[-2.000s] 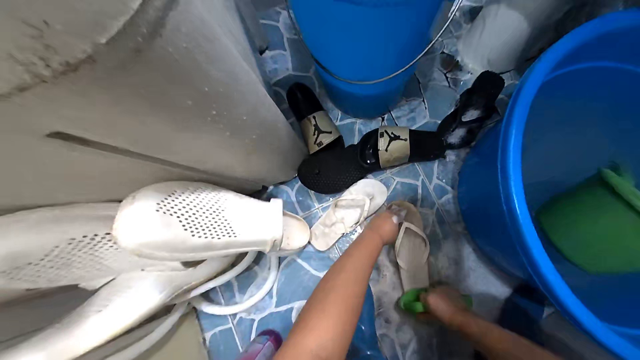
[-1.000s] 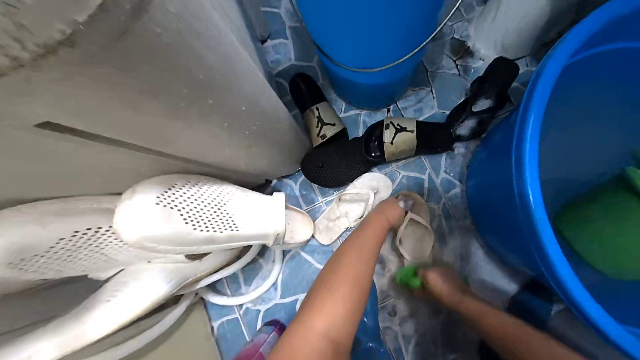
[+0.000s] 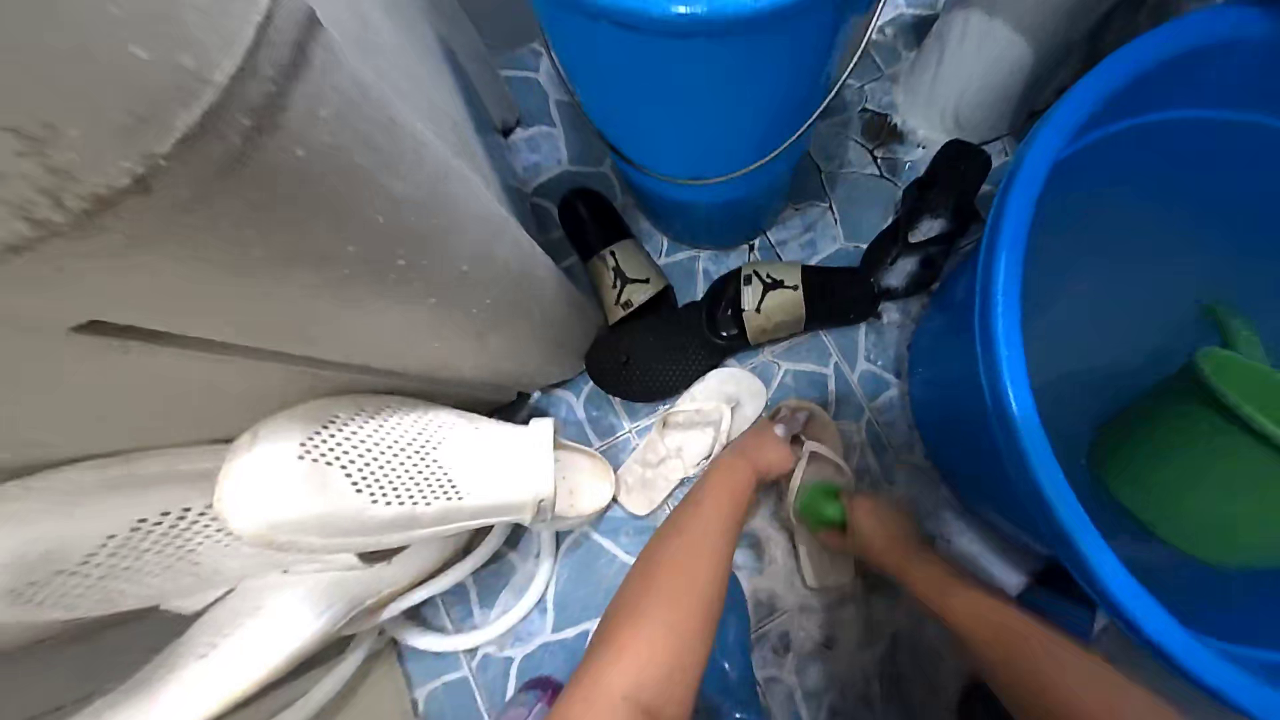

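A beige flip-flop (image 3: 822,550) lies on the wet tiled floor. My left hand (image 3: 768,450) grips its upper end, fingers on the sole beside the strap. In my right hand (image 3: 875,530), blurred by motion, is a green scrubbing brush or pad (image 3: 821,506), held over the sole just below the strap; its exact kind is unclear. Touching or close to my left hand is a white flip-flop (image 3: 660,455). Black slide sandals with tan bands (image 3: 628,280) (image 3: 772,302) lie farther up, near a black flip-flop (image 3: 928,225).
A blue bucket (image 3: 700,110) with a wire handle stands at the top. On the right is a large blue tub (image 3: 1003,290) holding a green dipper (image 3: 1185,460). White perforated plastic pieces (image 3: 380,475) and a pale hose (image 3: 490,635) occupy the lower left, beside a grey wall or casing (image 3: 350,230).
My right hand has moved up along the beige flip-flop's sole with the green thing, toward the strap. My left hand stays at the flip-flop's upper end.
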